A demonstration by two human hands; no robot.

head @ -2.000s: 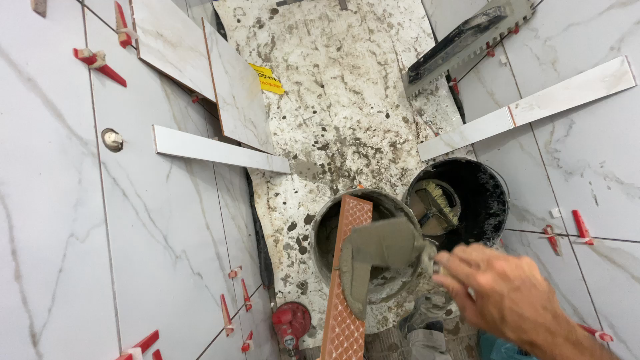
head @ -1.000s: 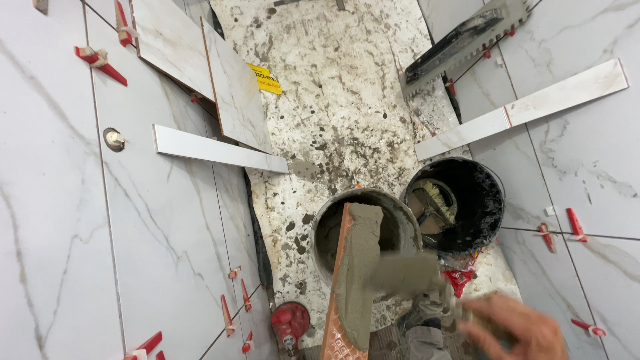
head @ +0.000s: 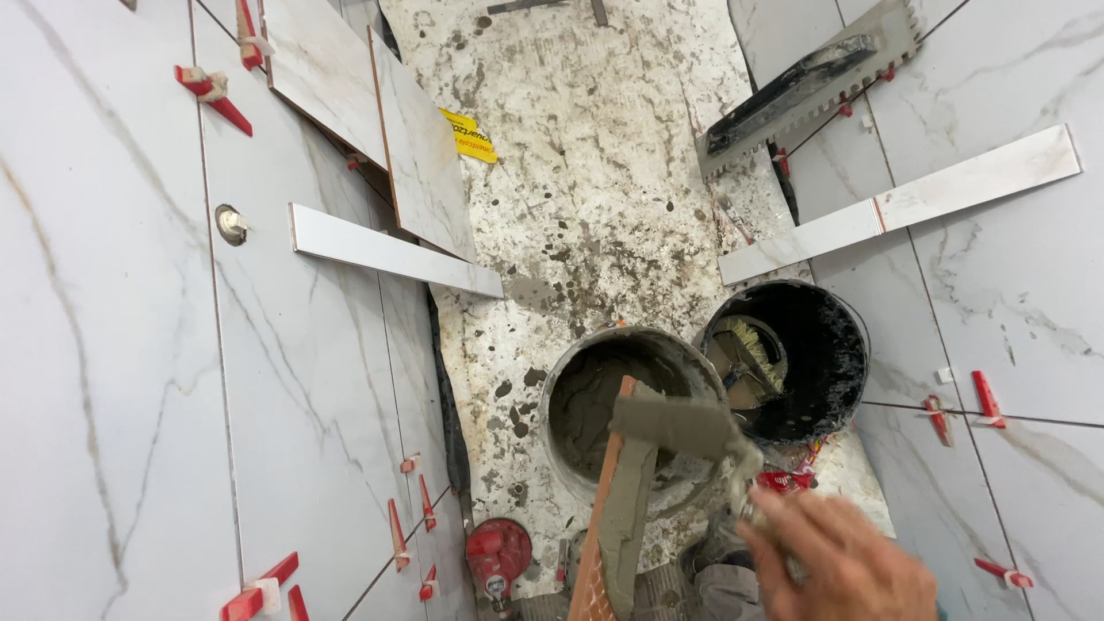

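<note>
My right hand (head: pixel 841 552), at the lower right, is shut on the handle of a mortar-covered trowel (head: pixel 677 425). The trowel's blade is blurred and lies across the upper part of a narrow tile strip (head: pixel 607 492) with a reddish-brown, ribbed back. Grey mortar (head: pixel 634 509) covers much of that back. The strip slants over a bucket of grey mortar (head: pixel 586 405), its lower end running out of the frame. My left hand is not in view.
A black bucket (head: pixel 837 371) holding a brush (head: pixel 755 345) stands right of the mortar bucket. A red suction cup (head: pixel 498 556) lies lower left. White tile strips (head: pixel 397 250) lean at both walls. A notched trowel (head: pixel 811 86) is upper right. Red levelling wedges (head: pixel 988 399) stick out of the walls.
Mortar now covers part of the strip's back that was bare two seconds ago. The trowel has moved over the strip's upper end, and the strip's top has dropped lower over the bucket.
</note>
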